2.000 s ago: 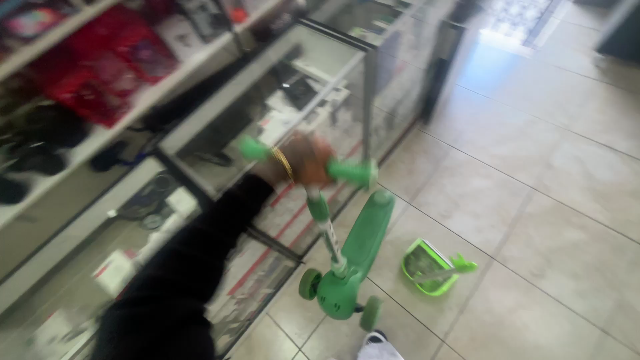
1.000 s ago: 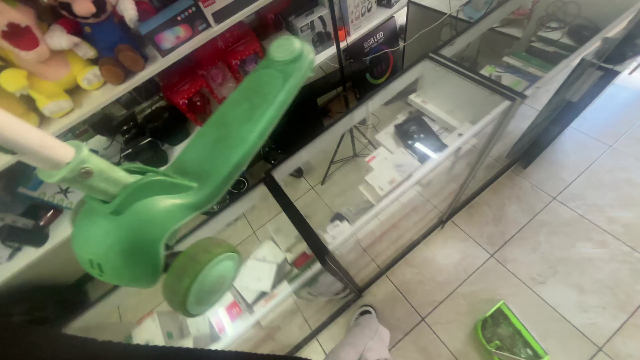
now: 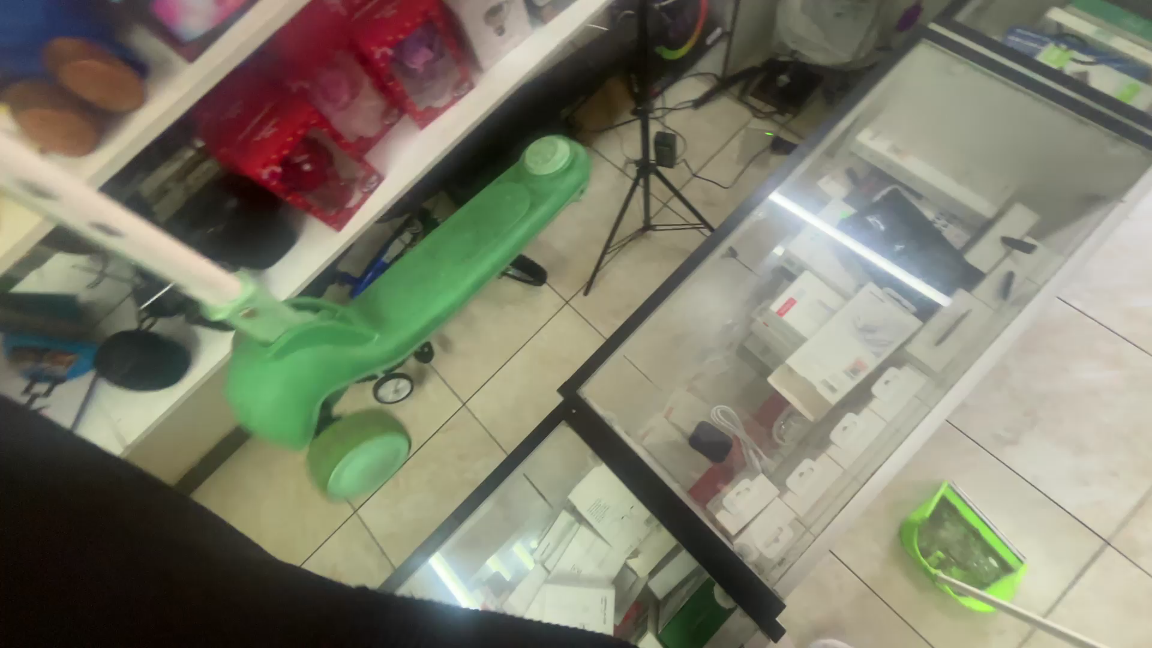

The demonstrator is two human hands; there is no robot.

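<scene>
A green kick scooter hangs in the air at the left, over the floor behind the glass display counter. Its pale stem runs out of view at the left edge, so its handlebar is hidden. One front wheel faces the camera. A black sleeve crosses the lower left below the scooter; the hand of that arm is outside the view. Neither my left hand nor my right hand shows.
The glass display counter holds small white boxes and cables. Shelves with red boxes stand at upper left. A black tripod stands behind the counter, cables around it. A bright green dustpan lies on the tiles at lower right.
Two seconds ago a hand gripped the scooter's handlebar in front of the counter. The scooter has since been raised and moved over to the shelf side. The view has shifted a lot.
</scene>
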